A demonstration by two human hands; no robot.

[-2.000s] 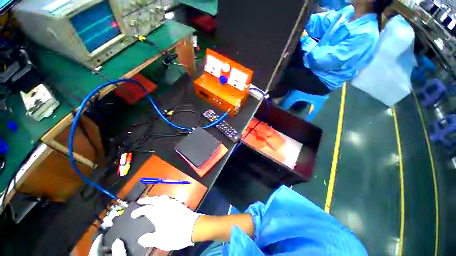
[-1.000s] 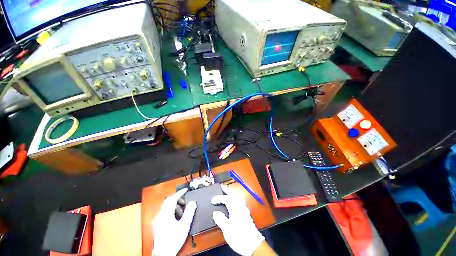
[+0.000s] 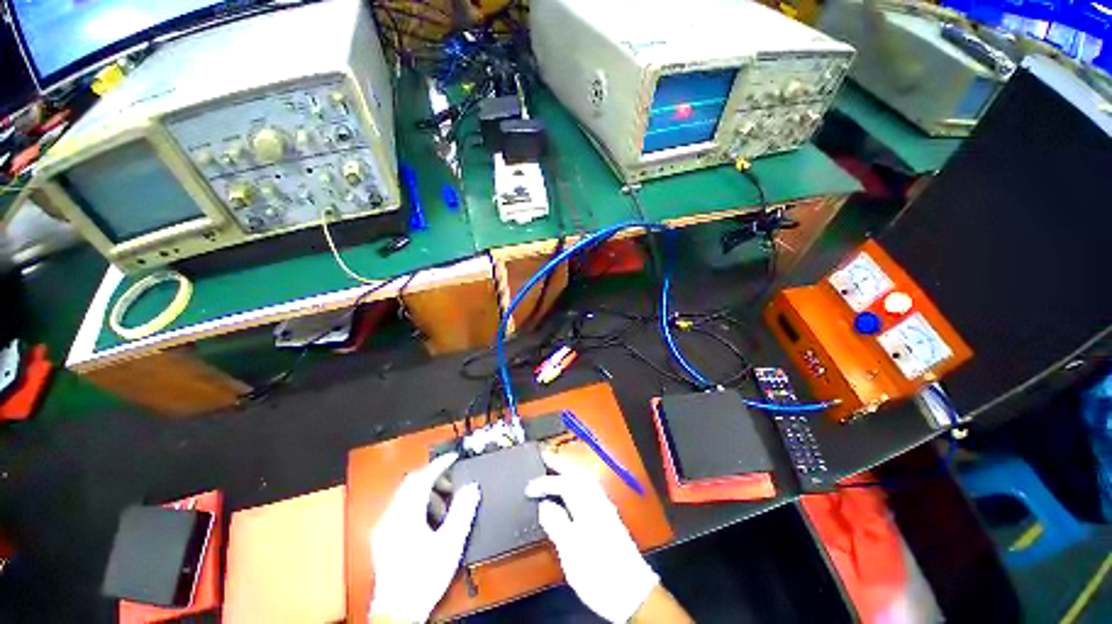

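A flat black set-top box lies on the orange-brown jig board, its back edge against the white and silver connector block. My left hand, in a white glove, holds the box's left side, thumb on top. My right hand, also gloved, rests at its right side with fingers on the top edge. A blue cable runs up from the connector block. A blue marker pen lies on the board's right. A short thin black lead shows below the box.
Another black box sits on a red pad at right, beside a remote control and an orange indicator box. A third box sits on a pad at far left. Oscilloscopes and a monitor stand behind.
The view has swung from the right side to face the bench. Since one second ago, my right-hand fingers have shifted slightly on the box; the box stays at the connector block.
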